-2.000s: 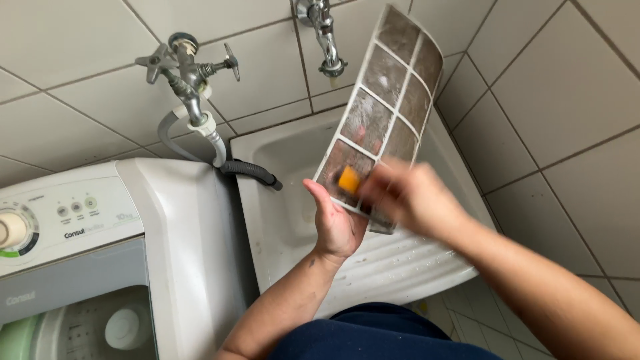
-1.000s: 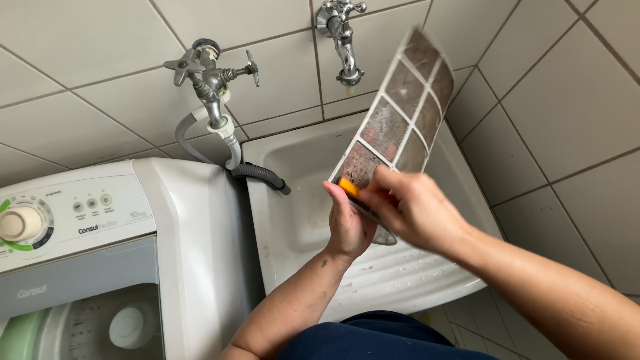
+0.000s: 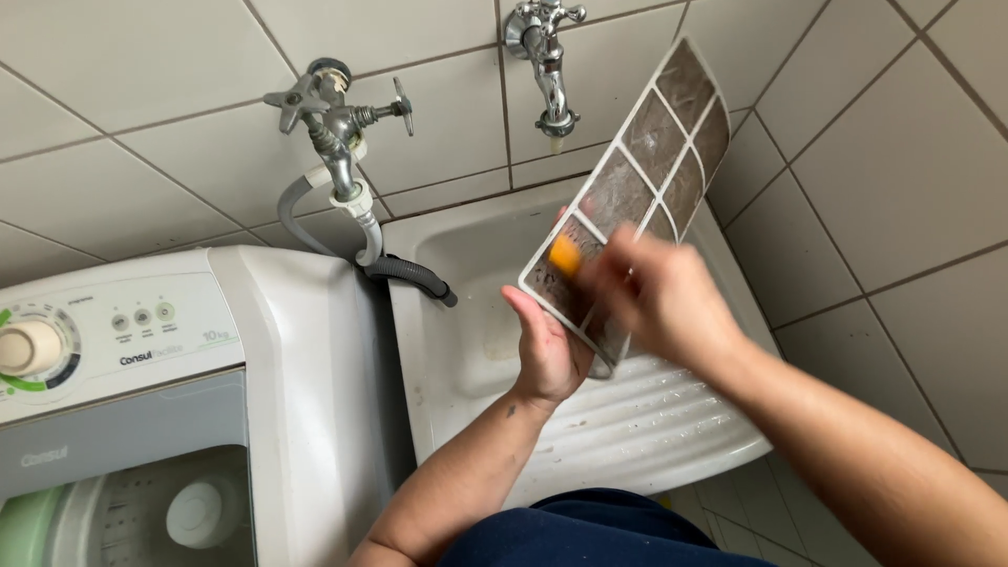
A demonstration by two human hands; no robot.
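Note:
A mesh filter panel (image 3: pixel 618 189) with a white plastic grid frame stands tilted over the laundry sink (image 3: pixel 453 394). Its mesh is coated with grey-brown dirt or wetness. My left hand (image 3: pixel 547 346) supports its lower end from behind, thumb at the near edge. My right hand (image 3: pixel 661 291), blurred by motion, is in front of the lower part of the mesh. Its fingers are closed on a small tool with an orange end (image 3: pixel 565 254), seemingly a brush; the rest of it is hidden or blurred.
A chrome tap (image 3: pixel 549 79) hangs over the sink's back. Left of it, a double valve (image 3: pixel 335 126) feeds a grey hose. A black corrugated hose (image 3: pixel 413 276) hooks over the sink's left rim. A washing machine (image 3: pixel 303 339) stands close at left; tiled walls (image 3: pixel 906 181) rise behind and at right.
My right hand and the orange-ended tool have shifted about over the lower mesh. My left hand keeps its hold on the filter's lower end.

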